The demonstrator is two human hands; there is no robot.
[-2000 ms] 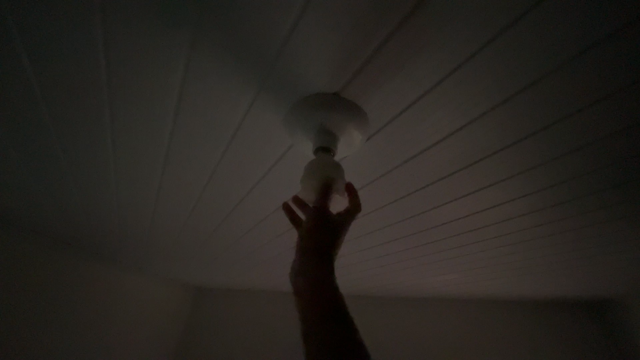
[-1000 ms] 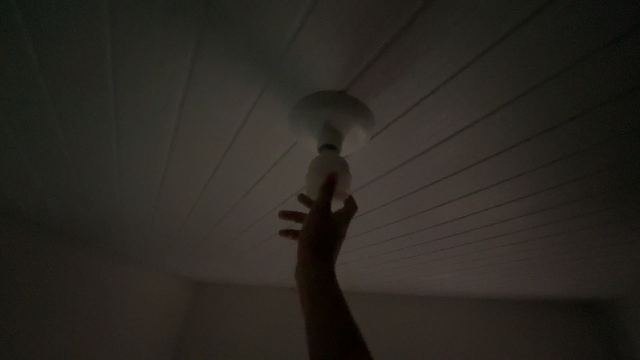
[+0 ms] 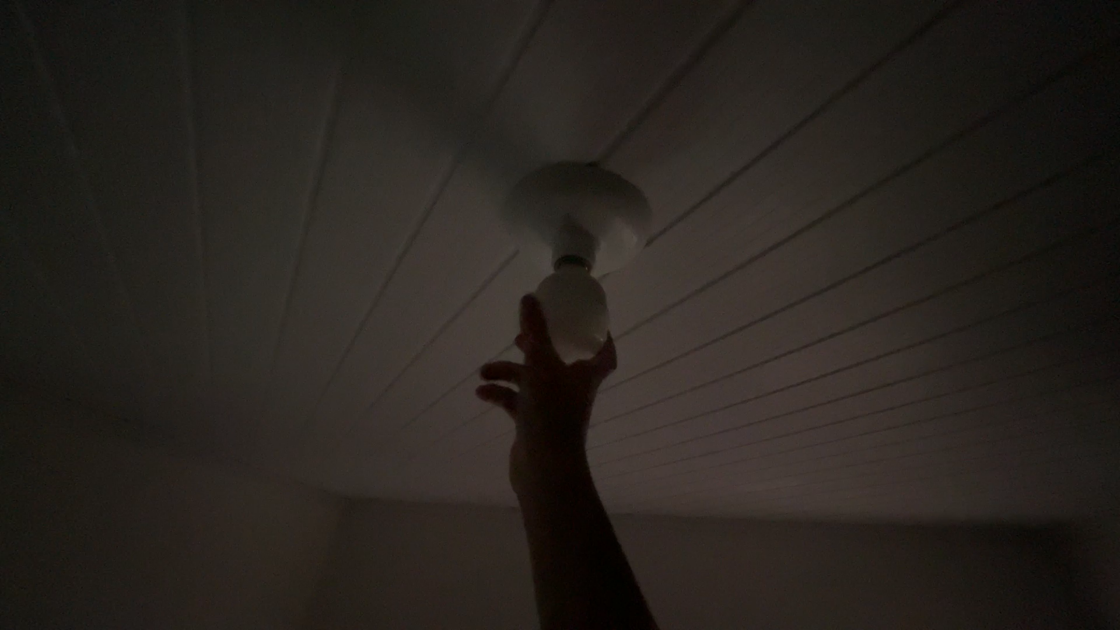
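My right hand [image 3: 564, 376] reaches up from the lower middle, dark against the ceiling. Its fingers are around the lower part of a white, unlit light bulb [image 3: 573, 311], with one digit along the bulb's left side and another at its lower right. Two more fingers stick out to the left, off the bulb. Directly above, the bulb's dark collar meets the socket of a round white ceiling lamp holder [image 3: 604, 206]. The bulb is upside down, base upward. Whether its threads are engaged cannot be seen. My left hand is out of view.
The lamp holder sits against a ceiling of pale boards [image 3: 787, 289] with dark grooves between them. Beyond my forearm a wall [image 3: 420, 560] meets the ceiling, and another wall [image 3: 175, 516] stands at the left. The room is very dim.
My fingers have shifted around the bulb: the digit seen in front of it a second ago is now at its left side. The bulb remains below the lamp holder.
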